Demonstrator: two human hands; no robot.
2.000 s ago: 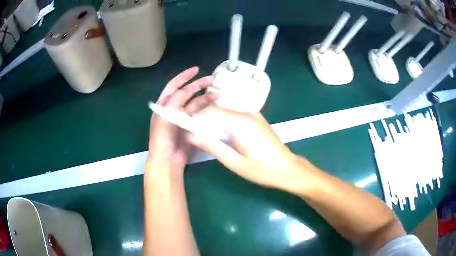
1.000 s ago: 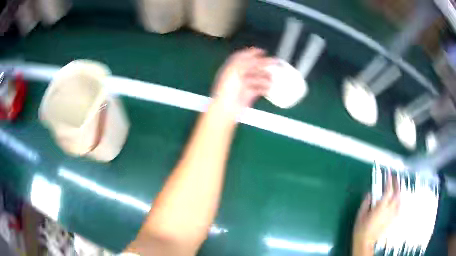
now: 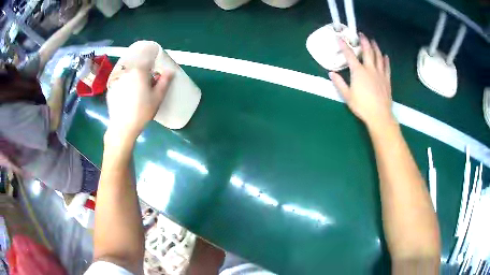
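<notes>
My left hand (image 3: 131, 99) is at the beige bucket (image 3: 180, 99), which lies tilted on the bench at the left. The hand covers much of the bucket's near side, and its fingers are curled at the bucket's brown strap area. My right hand (image 3: 368, 80) is spread with its fingers on or just over the edge of a white base-and-tube assembly (image 3: 324, 48) on the belt. Its fingers are apart. Two tubes (image 3: 350, 19) stand up from that base.
More base-and-tube assemblies (image 3: 438, 73) stand to the right on the belt. White tubes (image 3: 466, 198) lie at bench right. A red tray (image 3: 95, 76) and another person (image 3: 32, 123) are at the left. A carton of off-white parts (image 3: 167, 241) is below the bench edge. A white rail (image 3: 242, 66) crosses the bench.
My left hand has moved from the base to the bucket. My right hand has moved from the tube pile up to the base. The view has shifted left.
</notes>
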